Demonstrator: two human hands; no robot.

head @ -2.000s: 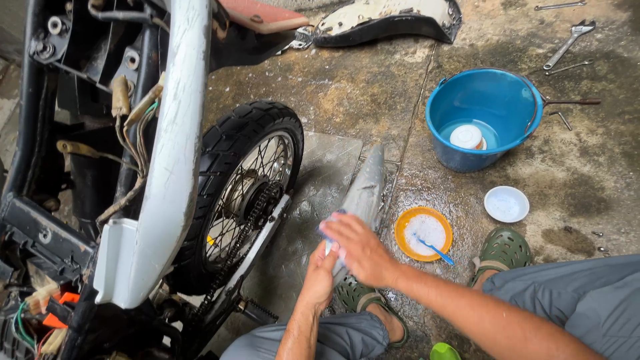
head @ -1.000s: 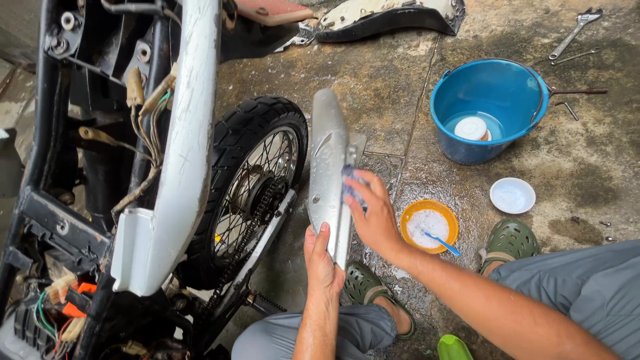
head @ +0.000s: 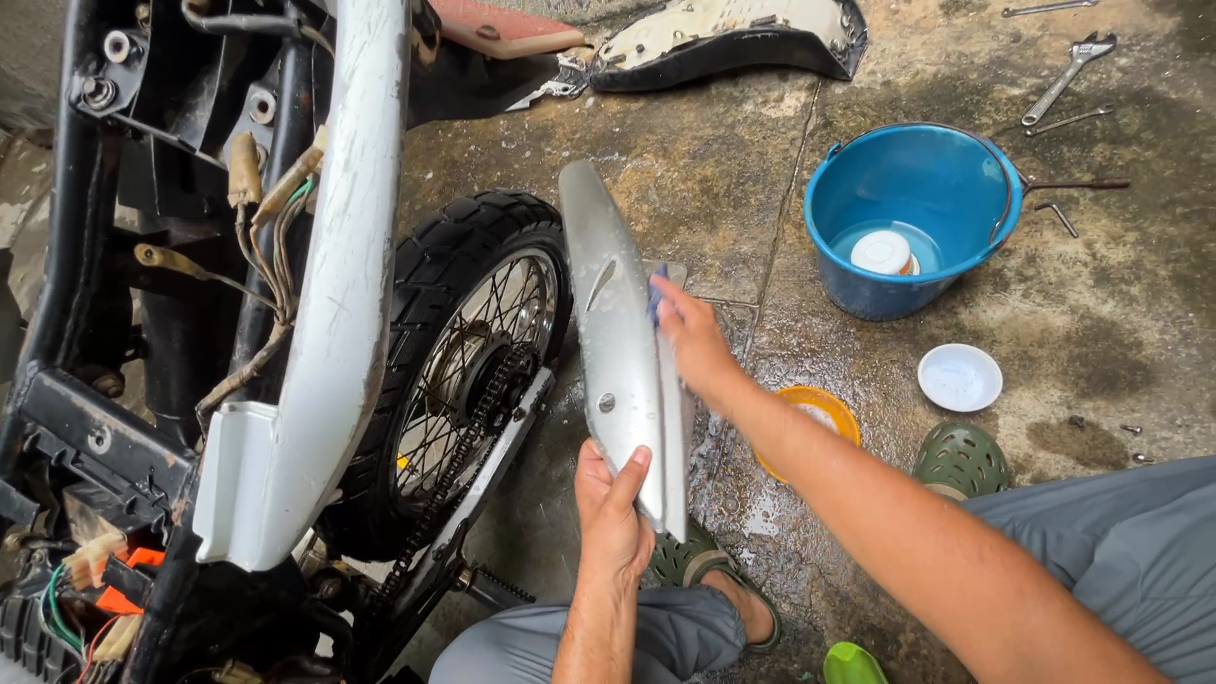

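Observation:
My left hand [head: 613,508] grips the lower end of a wet silver motorcycle side panel [head: 613,332], with the thumb on its face. The panel stands roughly upright in view, beside the rear wheel [head: 465,380]. My right hand [head: 698,347] holds a blue-purple cloth or pad [head: 656,294] against the panel's right edge; its fingers are slightly blurred. Partly behind my right forearm is an orange bowl [head: 841,418] of whitish suds. A white bowl [head: 959,378] with a little liquid lies farther right.
The motorcycle frame [head: 71,237] with loose wires and a silver body panel [head: 347,256] fills the left. A blue bucket [head: 912,285] holds water and a white round container [head: 882,253]. An adjustable wrench [head: 1069,81] and other tools lie at the upper right. A detached seat [head: 727,43] lies at the top.
Two seconds ago the side panel was lower and angled away, with both hands at its near end. It was then raised and turned face up; my right hand has since moved up along its right edge.

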